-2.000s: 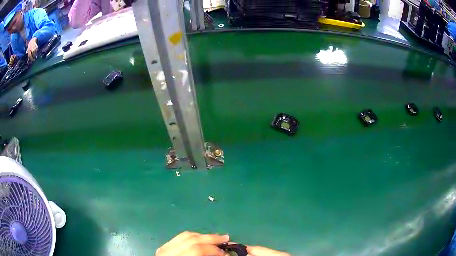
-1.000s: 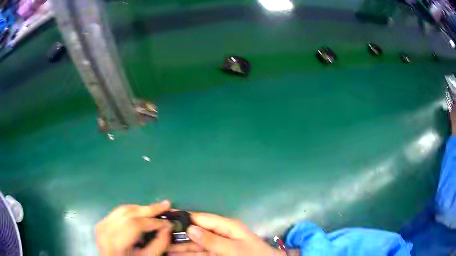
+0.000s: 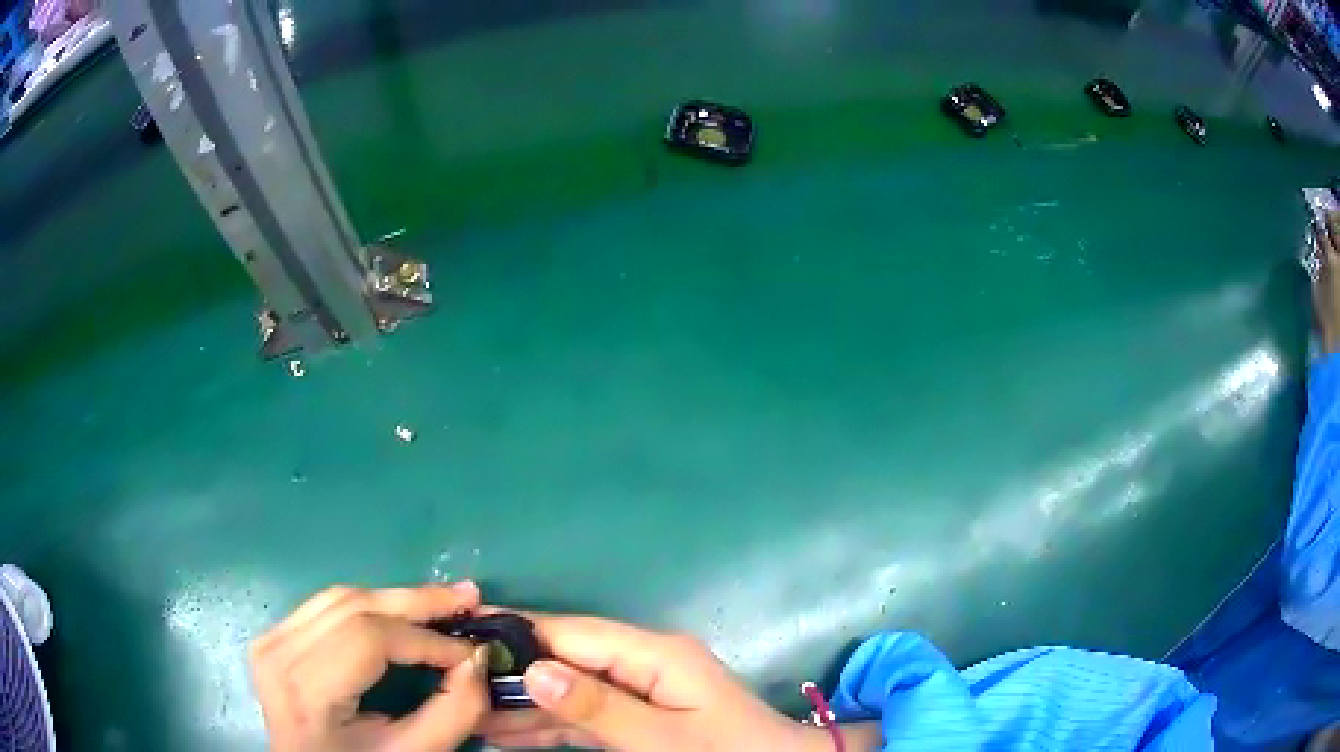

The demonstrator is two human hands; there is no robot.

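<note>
A black rounded housing (image 3: 507, 646) with a gold-toned inside is held in the fingertips of both hands, low in the view, above the near part of the green surface (image 3: 705, 397). My left hand (image 3: 368, 669) pinches its left side, with thumb and forefinger close together at its edge. My right hand (image 3: 632, 683) grips its right side, thumb on the near edge. The fingers hide much of the housing; whether a small part is between the left fingertips I cannot tell.
Several black housings (image 3: 711, 132) lie spaced out across the far green band. A grey post (image 3: 250, 162) with a bolted foot stands at the upper left. Small white specks (image 3: 406, 434) lie near its foot. A fan (image 3: 22, 661) is cut off at left. A neighbour's blue sleeve (image 3: 1315, 500) is at right.
The view has tilted down and turned right, bringing both hands and my right sleeve further into view. The left fingers have shifted on the housing, which both hands still hold.
</note>
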